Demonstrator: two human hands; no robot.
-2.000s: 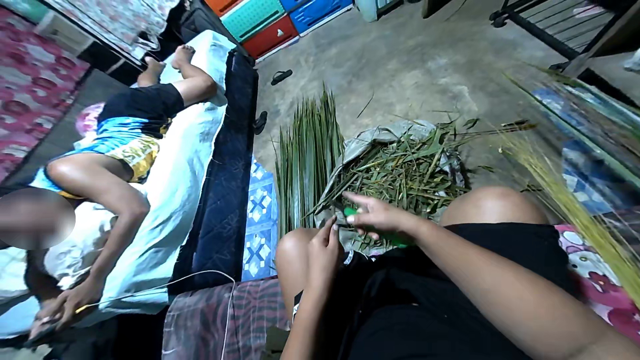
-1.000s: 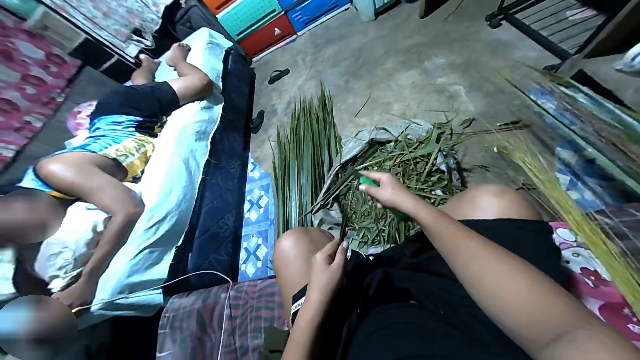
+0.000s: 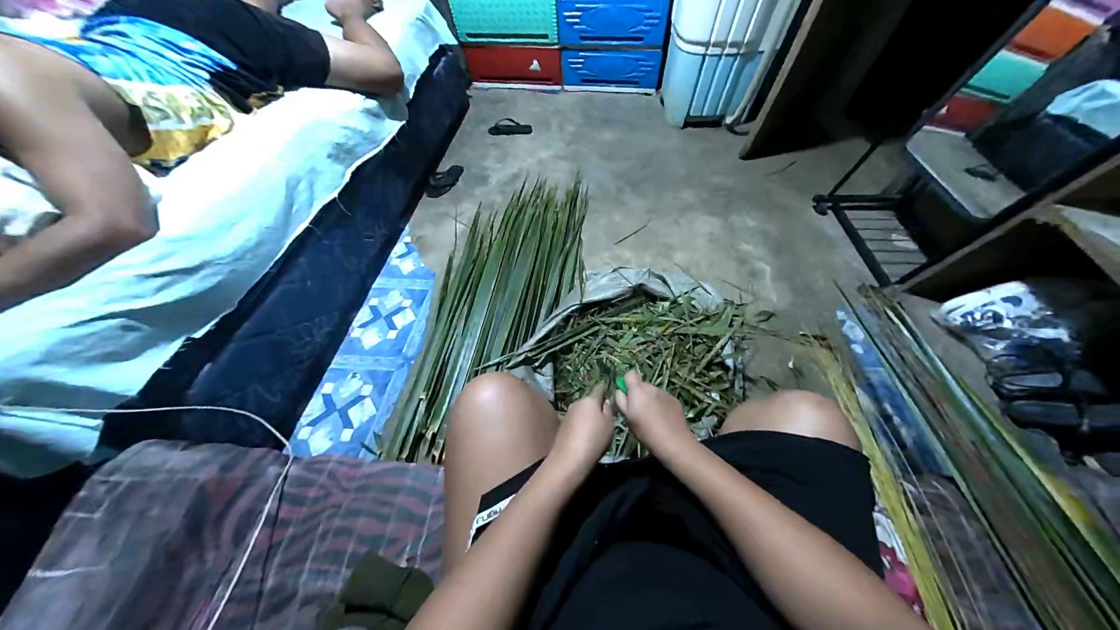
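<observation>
My left hand (image 3: 588,422) and my right hand (image 3: 649,409) meet between my knees, in front of a pile of green leaf scraps (image 3: 674,341) on a grey sack (image 3: 639,282). In my right fist is a small tool with a green handle (image 3: 621,384); its blade cannot be made out. The fingers of my left hand are closed on something thin, seemingly a strip of leaf, mostly hidden. Left of the pile lies a bundle of long green palm leaves (image 3: 516,280) on the floor.
A person (image 3: 219,52) lies on a mattress (image 3: 254,210) at the left. Yellowish and green strips (image 3: 980,437) lie at the right. Slippers (image 3: 510,128), plastic drawers (image 3: 612,70) and a metal rack (image 3: 875,227) stand or lie beyond. A white cord (image 3: 262,516) crosses the seat cover.
My hands, apart one second ago with the green-handled tool over the scraps, are now close together. The view has shifted, showing more of the right side.
</observation>
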